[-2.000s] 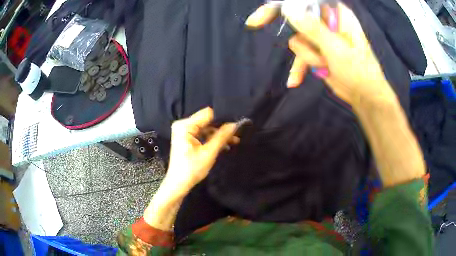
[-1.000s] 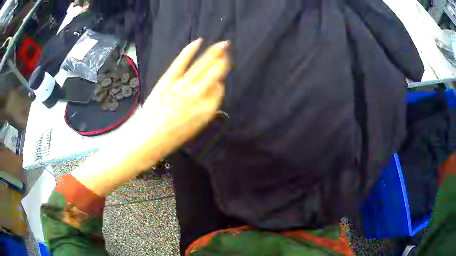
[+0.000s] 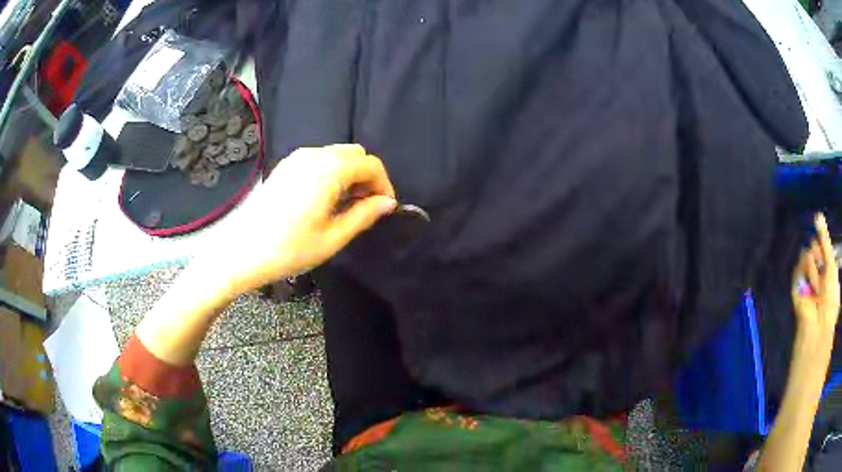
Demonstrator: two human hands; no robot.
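Observation:
A dark coat [image 3: 545, 203] fills the middle of the view and hangs over the table's front edge. My left hand [image 3: 318, 207] is at the coat's left part, its thumb and fingertips closed on a button [image 3: 412, 213] seen nearly edge-on at the coat's edge. My right hand [image 3: 814, 277] is at the far right edge of the view, over the blue crate area, away from the coat's front edge. A bit of pink and blue from the snips [image 3: 805, 289] shows in its palm. No needle or thread can be made out.
Brown buttons [image 3: 217, 146] are piled on a round black tray with red rim [image 3: 189, 226], beside a plastic bag [image 3: 171, 81], dark pad [image 3: 145, 147] and white-black spool [image 3: 81, 138]. A blue crate [image 3: 757, 359] stands lower right.
My right hand, working above the coat two seconds ago and out of view one second ago, now shows at the far right. My left hand has turned and lowered its fingers onto the button.

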